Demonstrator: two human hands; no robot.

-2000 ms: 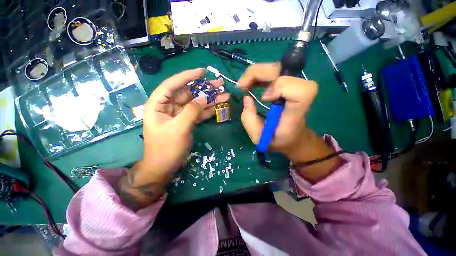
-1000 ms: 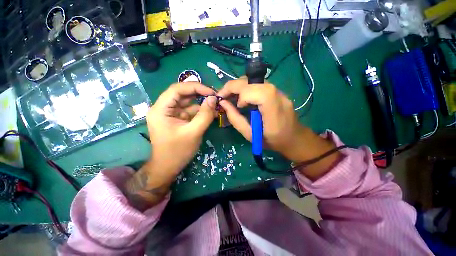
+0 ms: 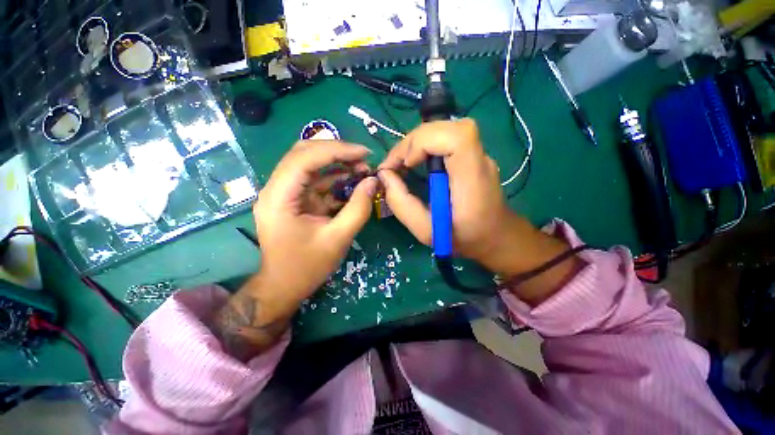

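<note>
My left hand (image 3: pixel 310 200) holds a small dark blue circuit board (image 3: pixel 343 189) between thumb and fingers, mostly hidden by them. A small yellow-edged battery (image 3: pixel 381 205) hangs just below the fingertips. My right hand (image 3: pixel 455 183) has the soldering iron (image 3: pixel 439 204) tucked upright in its grip, with the silver barrel pointing away from me. Its thumb and forefinger pinch at the board's right edge, touching the left fingertips. What they pinch is too small to tell. A round silver-rimmed case (image 3: pixel 320 132) lies on the mat just beyond my left hand.
A clear blister tray (image 3: pixel 136 183) lies left, with ringed parts (image 3: pixel 134 55) behind. White scraps (image 3: pixel 365 276) lie near me. Tweezers (image 3: pixel 582 119), a black tool (image 3: pixel 647 183), a blue box (image 3: pixel 698 140) and a bottle (image 3: pixel 595 64) stand or lie right. A white cable (image 3: pixel 528 127) curves beyond my right hand.
My right hand came in from the right and met my left fingertips, and the iron swung upright. The round case now shows on the mat. In the last second the hands barely moved.
</note>
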